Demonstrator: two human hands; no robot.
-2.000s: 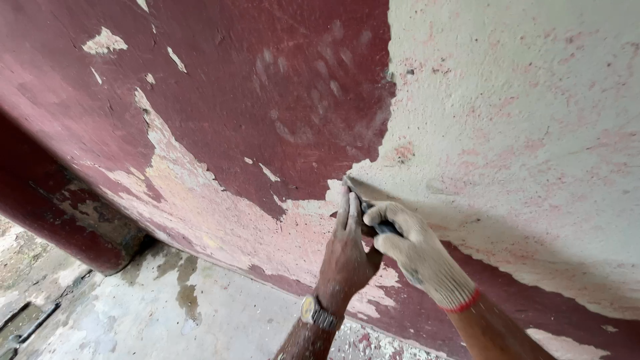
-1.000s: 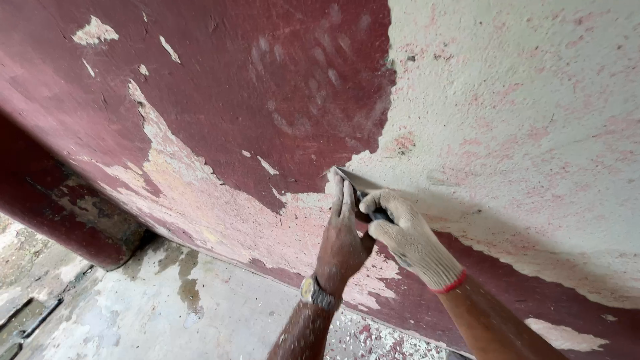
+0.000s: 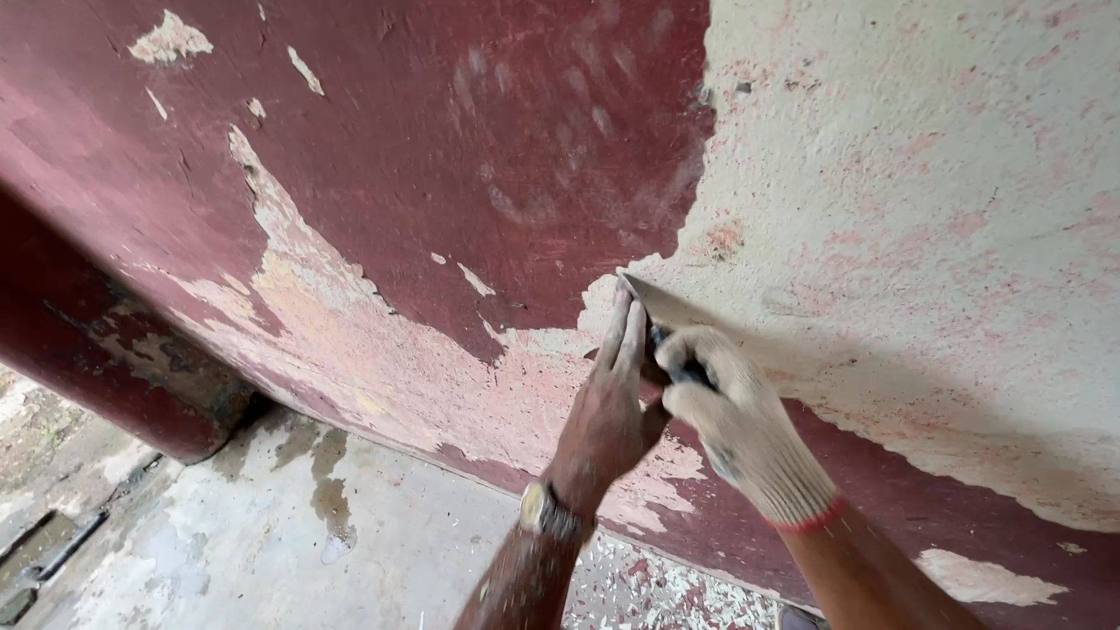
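My right hand (image 3: 731, 402), in a cream knit glove with a red cuff edge, is closed round the dark handle of a scraper (image 3: 646, 297). The metal blade lies against the wall at the ragged lower edge of the maroon paint (image 3: 542, 175). My left hand (image 3: 608, 402), bare and dusty with a wristwatch (image 3: 547, 512), has its extended fingers pressed on the blade from the left. Part of the blade and handle is hidden by my hands. Pale bare plaster (image 3: 910, 219) spreads to the right of the blade.
A maroon column (image 3: 131, 350) stands at the left. Paint flakes (image 3: 665, 586) litter the concrete floor (image 3: 254, 525) below the wall. A shoe tip (image 3: 798, 618) shows at the bottom edge. A dark bar-like object (image 3: 74, 544) lies on the floor at the lower left.
The pale patch at the blade has widened leftward, and some maroon paint there is gone. Both hands remain together at the scraper.
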